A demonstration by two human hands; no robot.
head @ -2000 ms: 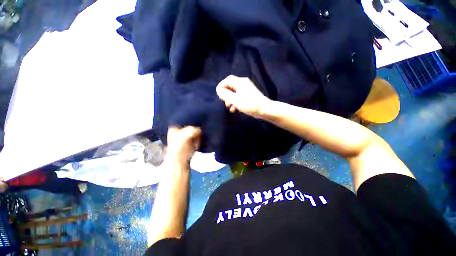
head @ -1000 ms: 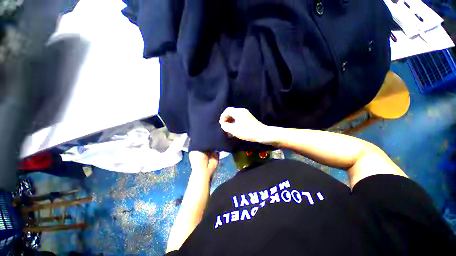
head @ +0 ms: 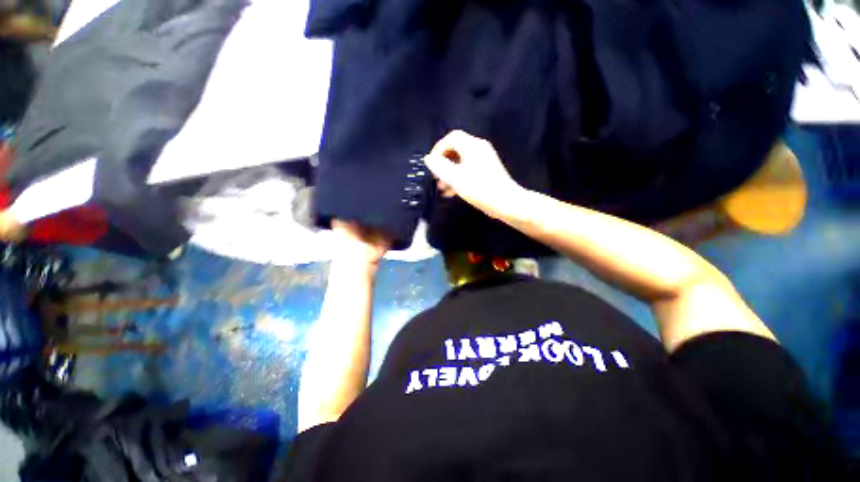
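A dark navy coat (head: 566, 113) covers the middle of the table and hangs over its front edge. Its sleeve (head: 368, 122) reaches towards me, with a row of small shiny buttons (head: 413, 181) near the cuff. My left hand (head: 363, 239) is closed on the cuff's lower end, its fingertips partly hidden by the cloth. My right hand (head: 471, 171) is just right of the buttons, fingers curled. I cannot tell whether it pinches thread, cloth or a small tool.
A grey garment (head: 132, 113) lies across the white table (head: 255, 94) at left and hangs off its edge. White cloth (head: 250, 218) is below the edge. An orange-yellow stool (head: 769, 193) stands at right. Dark heaped material (head: 141, 438) is at lower left.
The cuff's button row now shows. Both hands are higher in the picture than one second ago, the left still at the cuff. A grey garment now shows at left. The coat fills more of the view.
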